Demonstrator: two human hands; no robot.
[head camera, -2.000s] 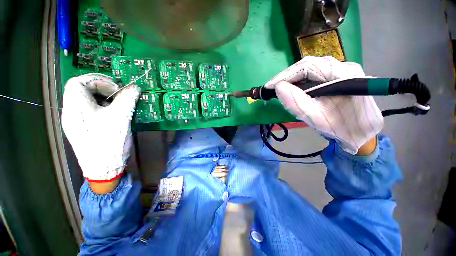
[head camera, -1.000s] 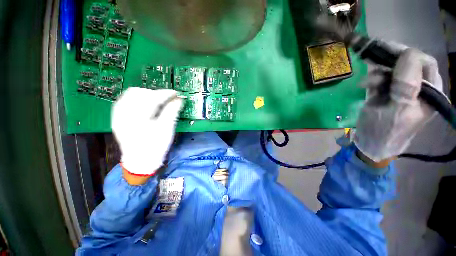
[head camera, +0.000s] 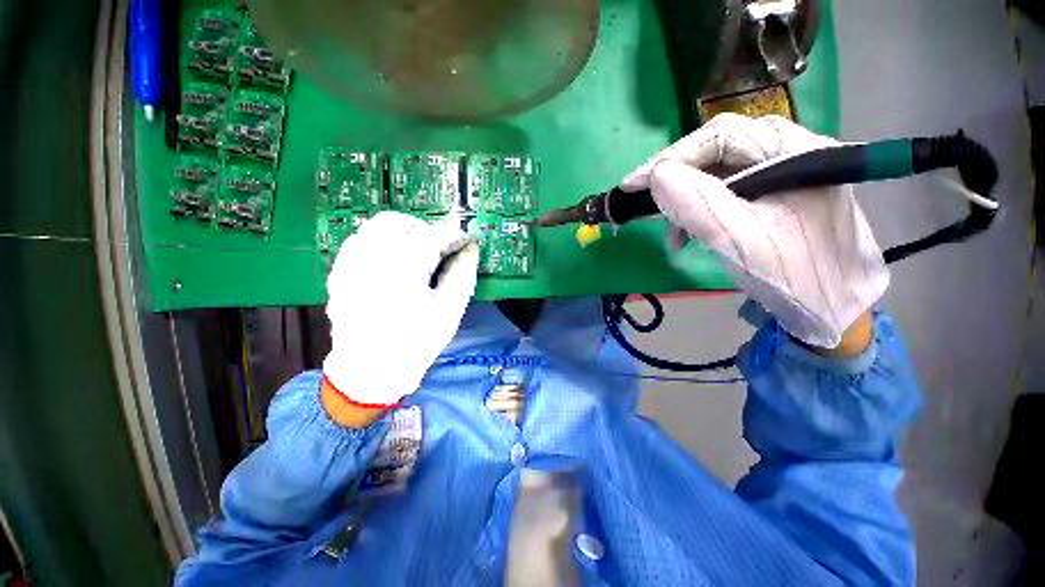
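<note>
My right hand (head camera: 779, 224), in a thin striped white glove, holds the black and dark-green soldering iron (head camera: 819, 167). Its metal tip points left and is at the right edge of the green circuit board panel (head camera: 426, 181), at the lower right board. My left hand (head camera: 395, 307), in a white knit glove with a red cuff edge, is over the panel's lower boards and hides part of them. Its fingertips are pinched together near the lower right board. A thin solder wire (head camera: 46, 237) runs in from the left edge; its end at the fingers is hard to see.
A second panel with dark raised parts (head camera: 229, 132) lies at the mat's left, beside a blue stick (head camera: 147, 57). A translucent round hood (head camera: 430, 52) hangs above. The iron stand (head camera: 762, 46) and yellow sponge tray (head camera: 751, 106) are upper right. A yellow scrap (head camera: 589, 234) lies near the panel.
Compared with one second ago, my right hand has brought the iron from the stand area left to the panel. My left hand has moved right across the panel's lower boards.
</note>
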